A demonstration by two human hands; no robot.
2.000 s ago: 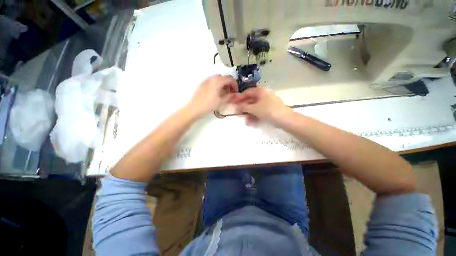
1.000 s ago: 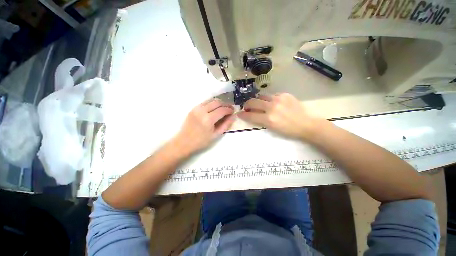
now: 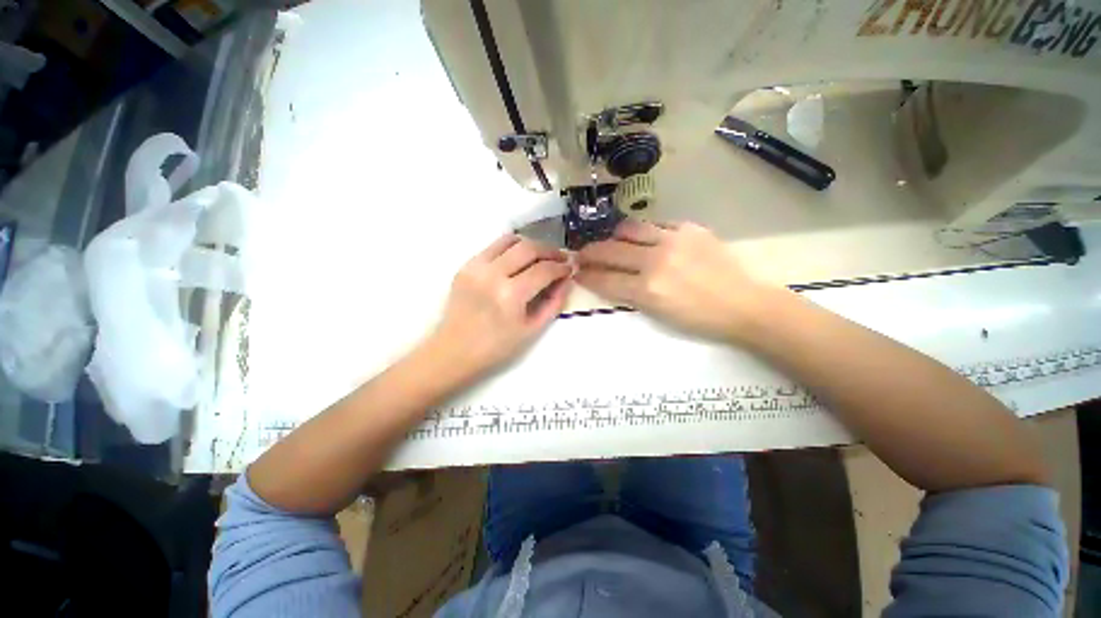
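Observation:
The cream sewing machine (image 3: 749, 36) stands across the table. Its presser foot (image 3: 590, 215) is a small dark metal cluster. A thin white fabric piece (image 3: 540, 210) shows to the left of and behind the foot. My left hand (image 3: 505, 293) is just in front and left of the foot, its thumb and finger pinched on a small bit of the fabric. My right hand (image 3: 671, 275) lies at the front right of the foot, fingertips touching the fabric beside my left fingertips. The fabric between the hands is mostly hidden by my fingers.
Black thread snips (image 3: 776, 153) lie on the machine bed under the arm. A white bundle (image 3: 145, 320) sits at the left on the glass-topped side table (image 3: 60, 181), with a second crumpled heap (image 3: 44, 324) beside it. A printed ruler (image 3: 628, 408) runs along the table's front edge.
My hands have come a little lower and in front of the foot since two seconds ago. More white fabric shows left of the foot. The view has shifted over the table.

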